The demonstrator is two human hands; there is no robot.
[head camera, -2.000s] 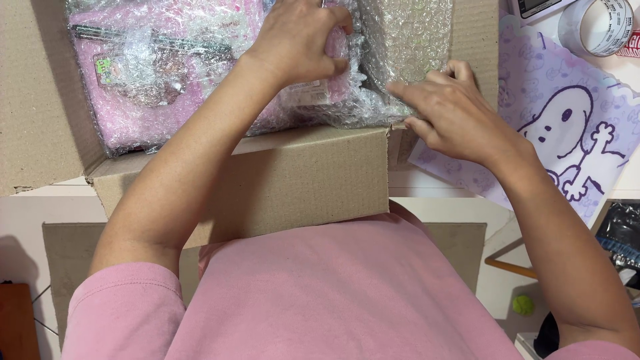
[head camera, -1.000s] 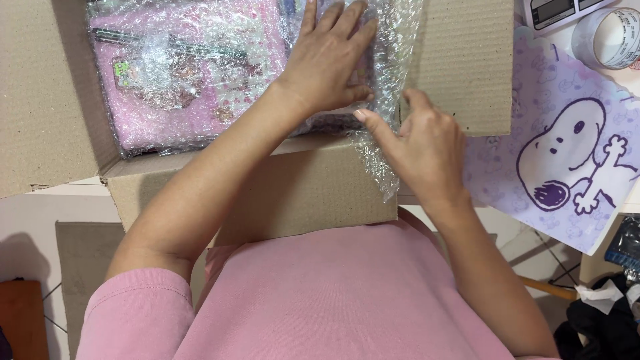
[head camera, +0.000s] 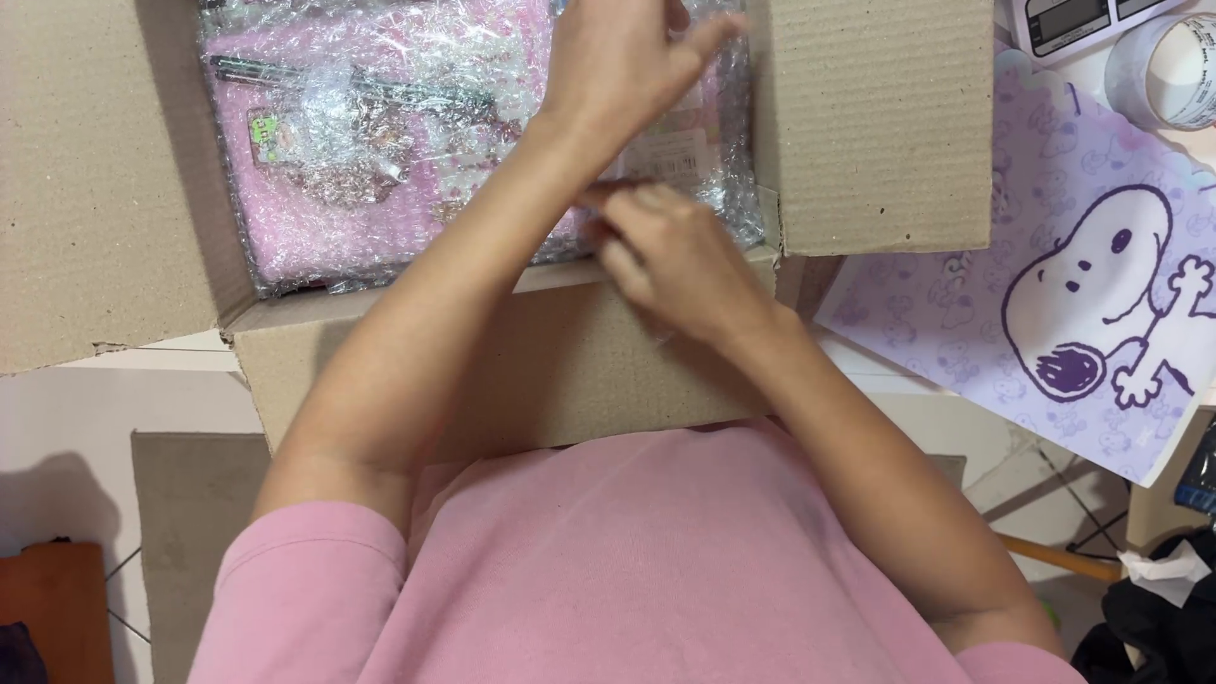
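Pink items under bubble wrap (head camera: 332, 190) fill an unfolded cardboard box (head camera: 874, 133), with a dark pen-like strip lying across them on the left. My left hand (head camera: 636, 66) is over the upper right of the wrapped contents; its fingertips are partly cut off by the top edge, and whether it grips the wrap cannot be told. My right hand (head camera: 665, 247) is at the near edge of the contents, above the front flap (head camera: 570, 361), its fingers bent and blurred against the bubble wrap. A printed label shows through the wrap between the two hands.
Right of the box lies a lilac sheet with a Snoopy drawing (head camera: 1073, 313). Beyond it are a roll of tape (head camera: 1159, 76) and a white device with a dark display (head camera: 1064, 24). A flat brown board (head camera: 190, 532) is below the box on the left, near an orange object (head camera: 66, 608).
My right hand has moved left, from the box's right side to the near edge of the contents. The loose bubble wrap that hung over the front flap no longer hangs there.
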